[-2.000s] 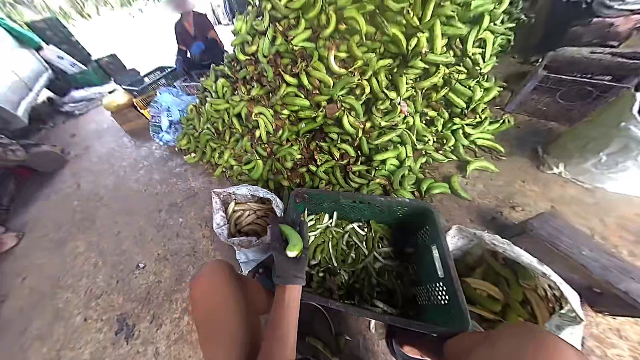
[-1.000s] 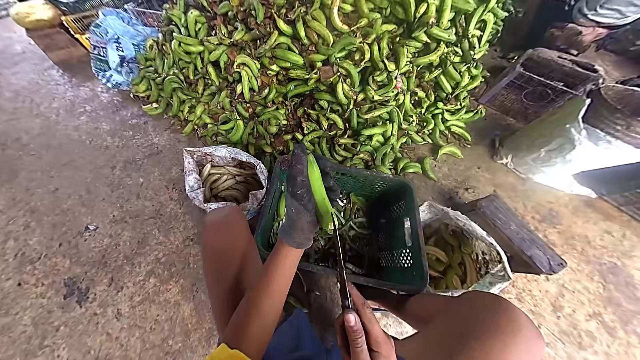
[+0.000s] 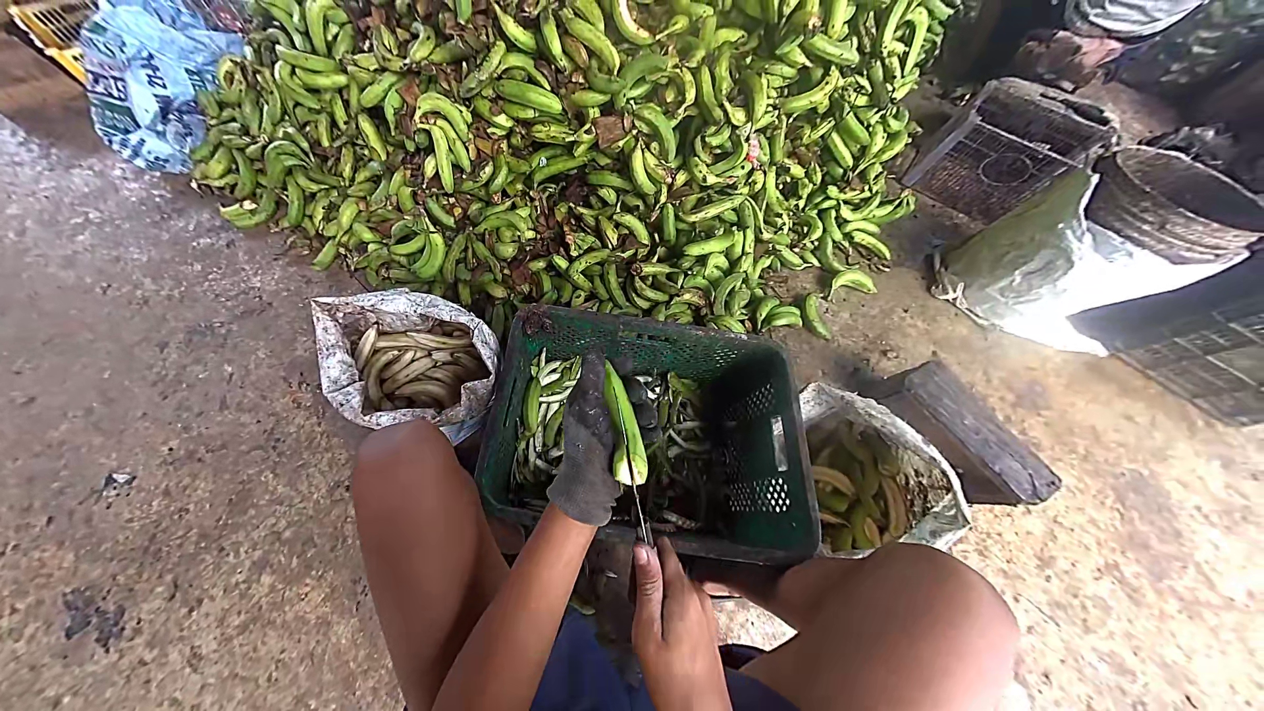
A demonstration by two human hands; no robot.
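My left hand (image 3: 591,439), in a dark grey glove, holds a green plantain or banana (image 3: 624,420) upright over a green plastic crate (image 3: 780,444). The fruit's near end is cut and pale. Bare, my right hand (image 3: 671,612) grips a knife (image 3: 640,509) by its handle, mostly hidden in the fingers; the thin blade reaches up to the fruit's near end. Strips of green and white peel (image 3: 543,415) lie in the crate. Peeled fruit (image 3: 420,365) fills a white woven sack (image 3: 336,370) on the left. Another sack (image 3: 948,494) on the right holds greenish-yellow fruit (image 3: 859,494).
A large heap of green fruit (image 3: 592,148) lies behind the crate. Beside the right sack is a wooden block (image 3: 968,434). Farther right are an old plastic crate (image 3: 1017,148), a basket (image 3: 1175,202) and a pale plastic sack (image 3: 1037,257). A blue plastic bag (image 3: 148,89) lies at upper left.
Two seconds ago my left hand held a fruit at the crate's left edge, with my right hand out of view. The knife blade has moved from the fruit's side to its near end.
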